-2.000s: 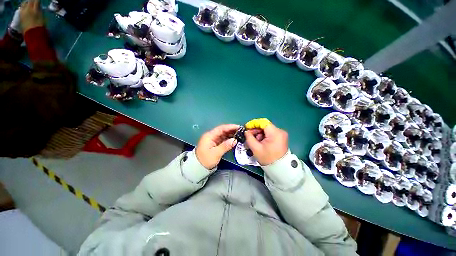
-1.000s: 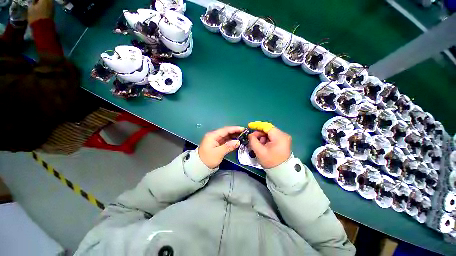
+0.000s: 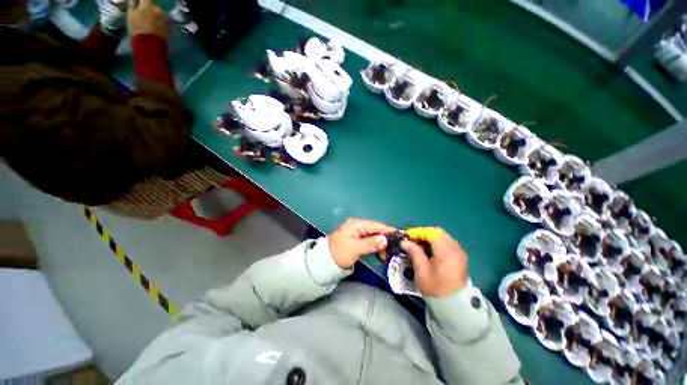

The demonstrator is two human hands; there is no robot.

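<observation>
My left hand (image 3: 356, 242) pinches a small dark module (image 3: 394, 242) between thumb and fingers. My right hand (image 3: 441, 263) meets it from the right, its fingertips at the same dark part. A short bright yellow piece (image 3: 424, 234), likely a tool handle, sits in the curled fingers of my right hand. A white shell (image 3: 400, 277) lies below and between my hands, at the bench's near edge, partly covered by my right hand. Whether wires join the dark module to the shell is too small to tell.
Rows of open white shells with dark centres (image 3: 559, 213) stand on the green bench (image 3: 392, 177) to the right. A loose pile of white shells (image 3: 261, 118) with dangling parts lies at the upper left. A person (image 3: 90, 128) stands at the left. A red stool (image 3: 226, 210) is below the bench.
The whole view has shifted, so the bench, shells and my hands appear lower and further right. My hands stay together at the dark module over the white shell.
</observation>
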